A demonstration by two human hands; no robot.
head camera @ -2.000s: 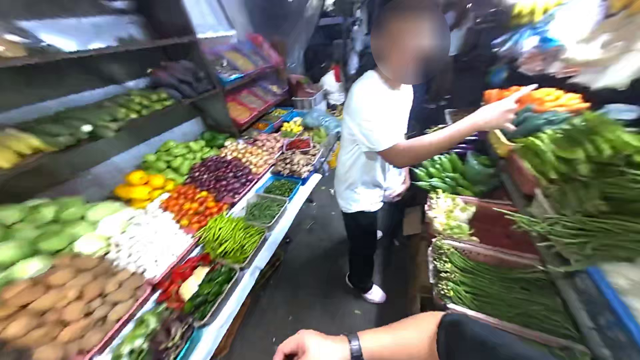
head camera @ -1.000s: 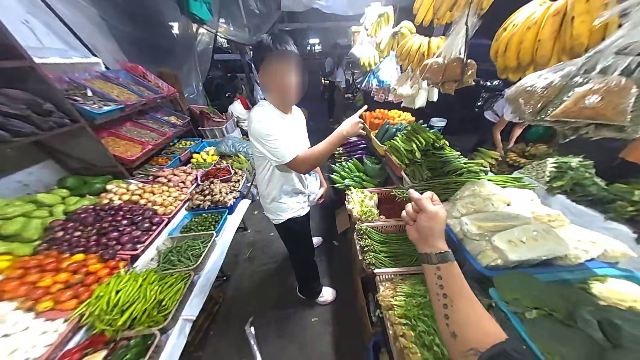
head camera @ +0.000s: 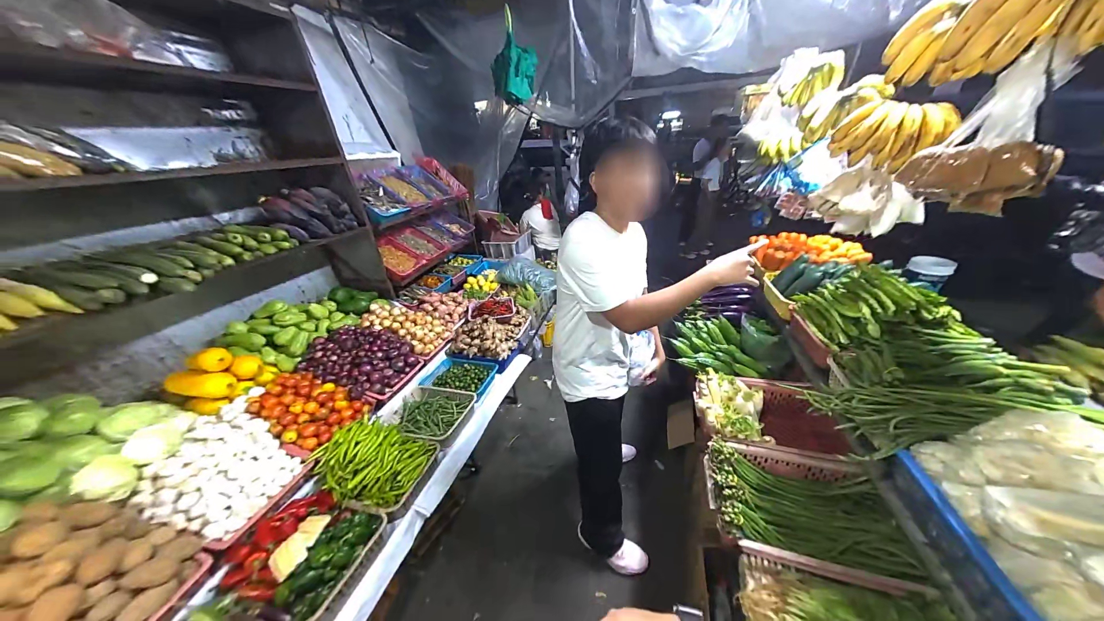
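Note:
Only a sliver of one of my hands (head camera: 640, 614) shows at the bottom edge, with part of a wristband beside it; which hand it is and what its fingers do cannot be told. It is below the aisle floor, left of a pink crate of leafy greens (head camera: 828, 599). Facing it in the aisle, a person in a white T-shirt (head camera: 595, 302) points to the right with one arm and holds a plastic bag (head camera: 642, 355) low in the other hand. Orange tomatoes or similar fruit (head camera: 811, 250) lie beyond the pointing hand. My other hand is out of view.
On the left stand potatoes (head camera: 103, 561), garlic (head camera: 220, 470), tomatoes (head camera: 310, 410), red onions (head camera: 358, 355) and green chillies (head camera: 375, 457). Shelves (head camera: 172, 168) rise behind them. On the right are crates of long beans (head camera: 819, 504) and a blue tray rim (head camera: 966, 535). Bananas (head camera: 893, 129) hang overhead.
My visible hand, raised over the right-hand produce one second ago, has dropped to the bottom edge. The person still points to the right. The view has swung back left.

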